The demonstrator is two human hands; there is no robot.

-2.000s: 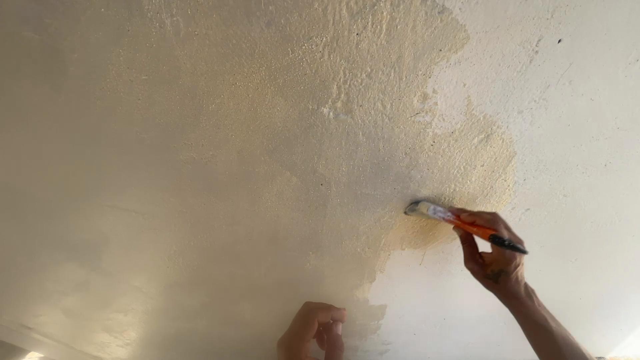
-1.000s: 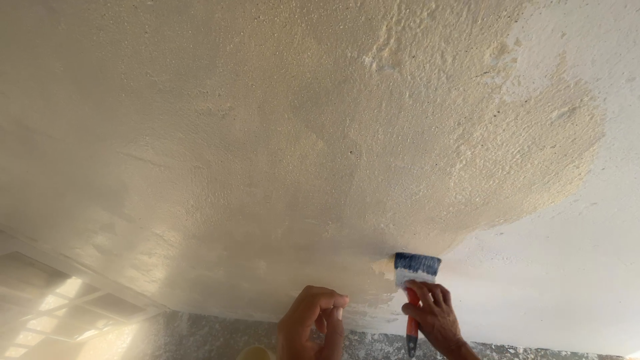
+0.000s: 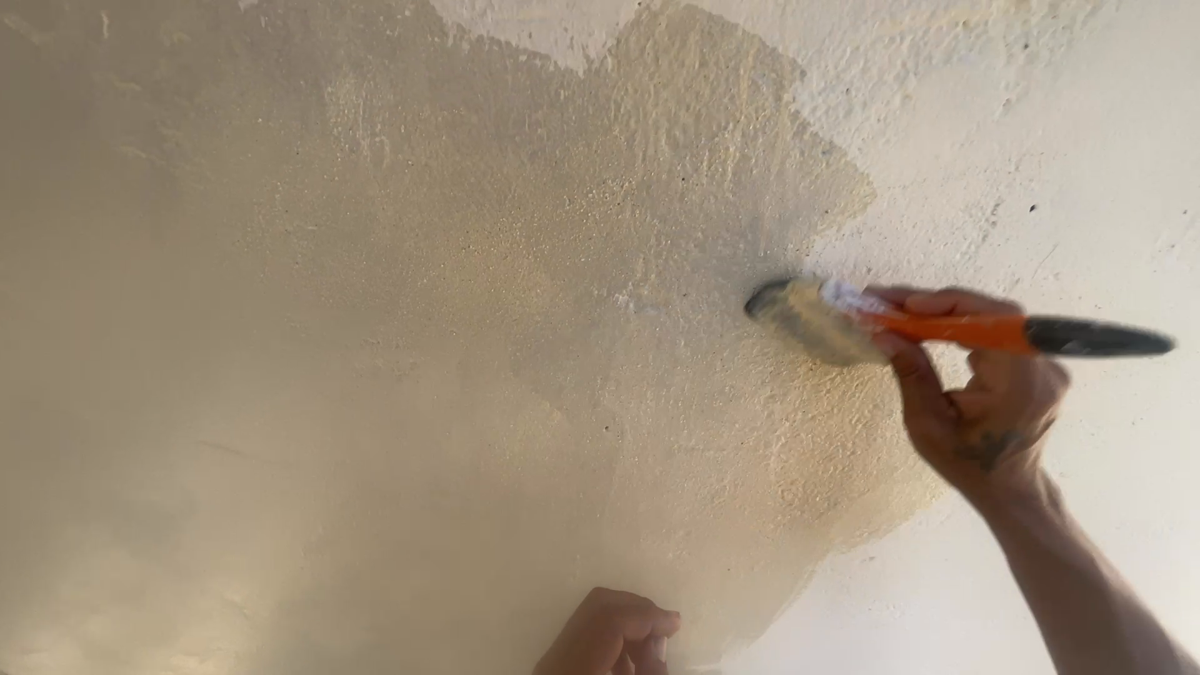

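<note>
My right hand (image 3: 984,403), at the right, grips a paintbrush (image 3: 980,330) with an orange and black handle. The brush is tilted, its dark-tipped bristles at or against the textured wall surface (image 3: 525,309), near the edge of the beige paint. Pale paint covers part of the bristles and the ferrule. At the bottom centre, cut off by the frame edge, my left hand (image 3: 609,633) has its fingers curled; whether it holds anything is hidden. It is below and to the left of the brush.
Darker beige paint with an uneven edge spreads over the left and middle of the surface. A paler, rough area (image 3: 1106,169) lies at the right and top, with small dark specks. Another pale patch (image 3: 872,609) is at the lower right.
My right hand and the brush have moved up from the lower edge of the beige area. The handle pointed down one second ago and now points right. The view has shifted.
</note>
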